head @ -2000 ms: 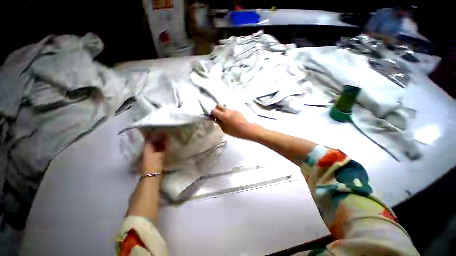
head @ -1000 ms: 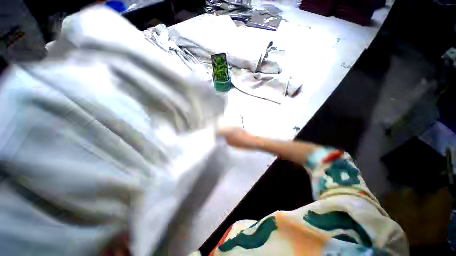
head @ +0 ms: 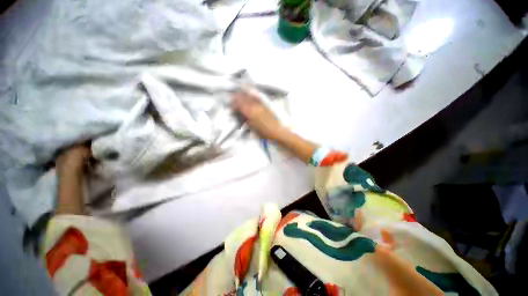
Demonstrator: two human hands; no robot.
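A pale grey-white garment [head: 185, 115] lies spread and rumpled over the table in front of me. My left hand [head: 74, 159] is at its left near part, with the fingers tucked into the folds and partly hidden; I cannot tell whether they grip. My right hand [head: 252, 110] is blurred and rests on or against the garment's right part; its finger state is unclear. A short blue strand [head: 266, 149] hangs by my right wrist.
A green ring [head: 293, 30] holding an upright phone [head: 294, 9] stands at the far edge of view. More pale cloth [head: 359, 43] lies right of it. The white table [head: 451, 75] has a dark edge running down the right. A dark object [head: 296, 270] lies against my patterned top.
The garment, lifted and blurred a second ago, now lies down on the table. Both hands are at its near part, and the view has tilted downward.
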